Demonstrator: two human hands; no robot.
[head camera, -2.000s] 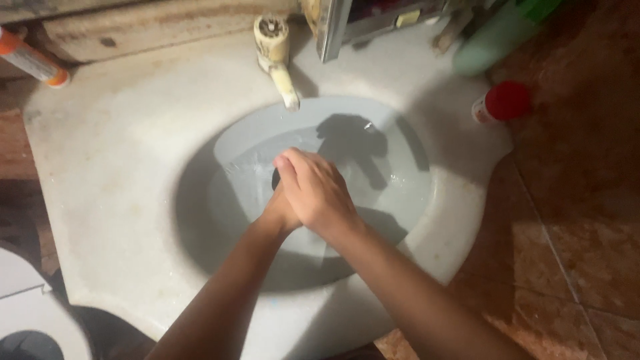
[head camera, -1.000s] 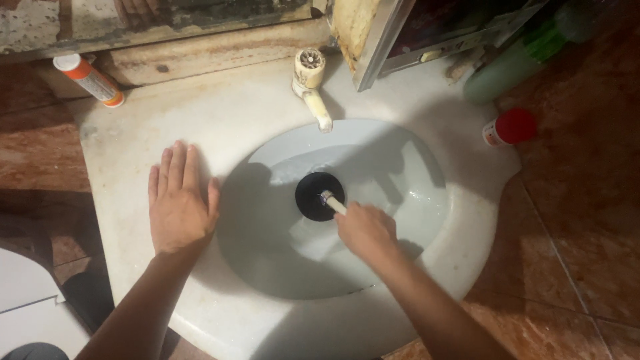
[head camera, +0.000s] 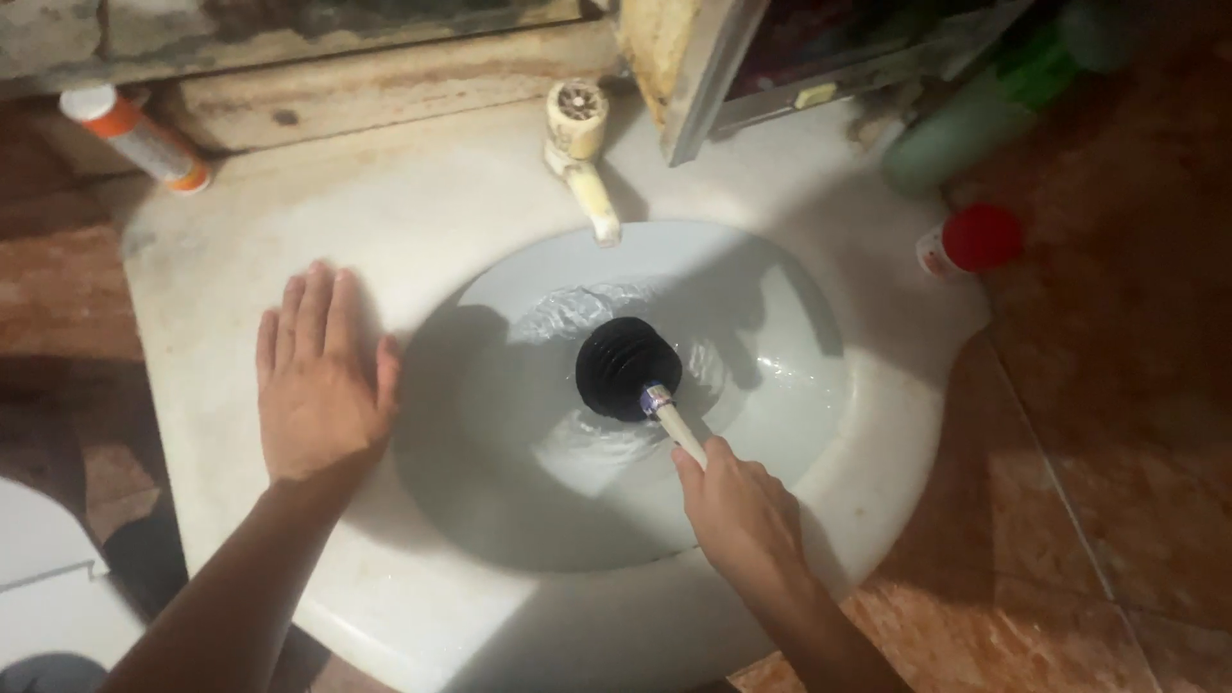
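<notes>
My right hand (head camera: 746, 505) grips the pale handle of a plunger (head camera: 626, 369). The plunger's black ribbed rubber cup is low in the basin of a washbasin (head camera: 866, 452), at about the middle, and its handle slants toward me. Water stands in the basin and ripples around the cup. Palm down, my left hand (head camera: 322, 385) lies flat on the pale stone rim to the left of the basin, fingers a little apart, holding nothing. The cup hides the drain.
A yellowed faucet (head camera: 582, 164) overhangs the basin's back edge. At the back left is an orange and white tube (head camera: 144, 144). A red-capped container (head camera: 972, 241) and a green bottle (head camera: 962, 125) stand at the right. A framed cabinet edge (head camera: 707, 82) juts out behind the basin.
Two seconds ago both my hands were together over the basin. They are now apart, with the left on the rim. Since one second ago the plunger's cup shows more of its ribbed side.
</notes>
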